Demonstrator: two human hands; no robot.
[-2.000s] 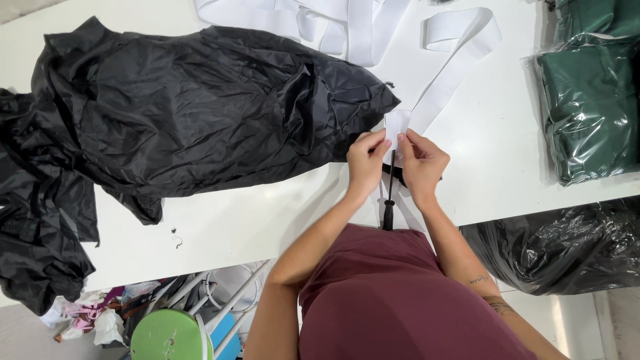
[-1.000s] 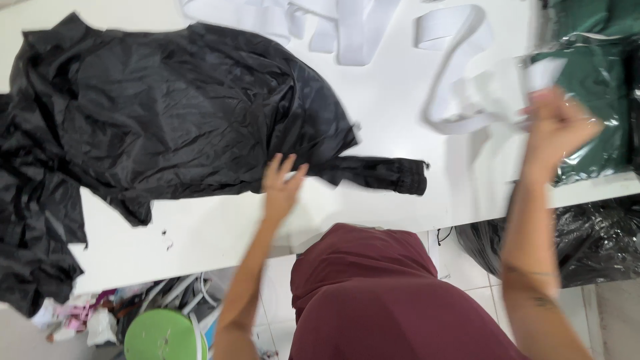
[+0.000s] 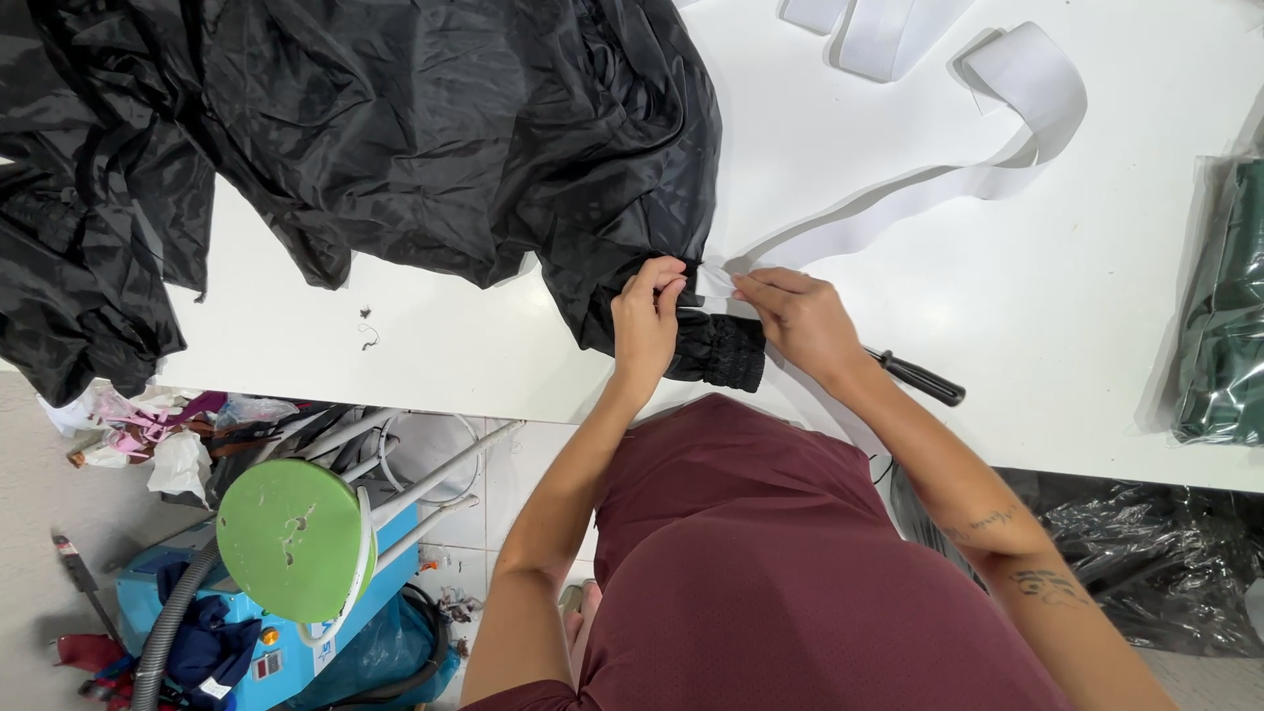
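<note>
A black shiny fabric garment (image 3: 395,118) lies spread over the left of the table. My left hand (image 3: 648,306) pinches its black fabric beside a gathered, elasticated cuff (image 3: 733,353). Close by on the right, my right hand (image 3: 795,316) pinches the end of a white flat band (image 3: 899,212), which meets the black fabric between the hands and trails up to the right in a loop. A tool with a black handle (image 3: 923,377) lies by my right forearm, its tip hidden under it.
More white band (image 3: 874,39) lies at the far side of the white table (image 3: 474,355). Green fabric in clear plastic (image 3: 1224,316) rests at the right. Below the table are a green-topped stool (image 3: 291,538), a blue machine (image 3: 365,592), scraps (image 3: 178,454) and a black plastic bag (image 3: 1136,553).
My right hand has come back from the green packages at the right to the garment. My left hand has moved right and now pinches the fabric. The view has shifted closer.
</note>
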